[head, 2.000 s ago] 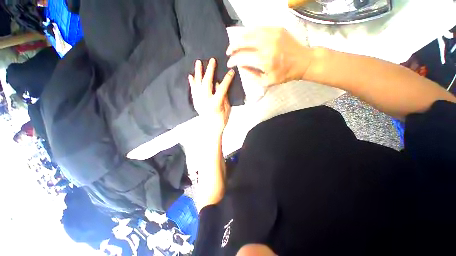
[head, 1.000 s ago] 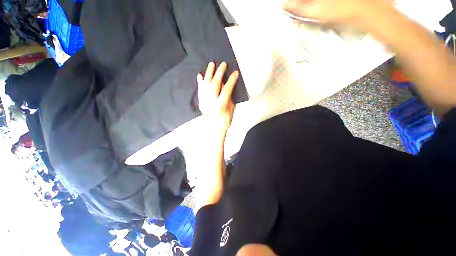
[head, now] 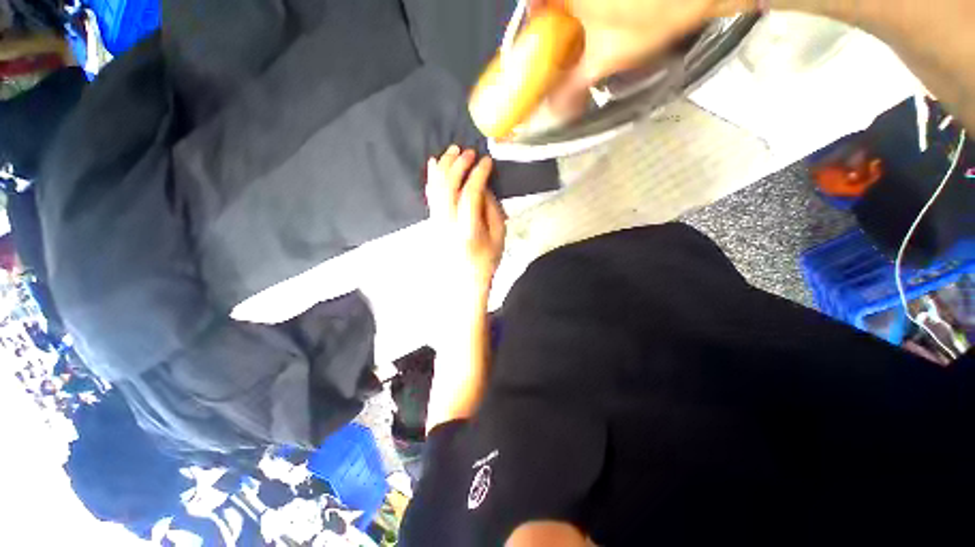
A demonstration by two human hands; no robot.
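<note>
A dark charcoal garment (head: 310, 160) lies over the white padded board (head: 310, 295) and hangs off to the left. My left hand (head: 467, 203) rests on the garment's near edge, fingers close together, gripping nothing that I can see. My right hand (head: 631, 43), cut off by the top edge and blurred, holds the steam iron (head: 620, 123) by its yellow-orange handle (head: 526, 77). The iron's metal body is at the garment's right end, just right of my left fingertips. A dark strip of cloth shows under its near edge.
The off-white table cover (head: 663, 160) extends right. Blue crates stand on the speckled floor at right (head: 855, 272) and below the board (head: 351, 466). An orange-red item (head: 848, 174) and a white cable (head: 917, 224) are at right. Black and white scraps (head: 267, 511) heap at lower left.
My right hand has gone to the iron at upper right and brought it left onto the garment's right end. My left hand's fingers have closed together. The garment appears shifted slightly left.
</note>
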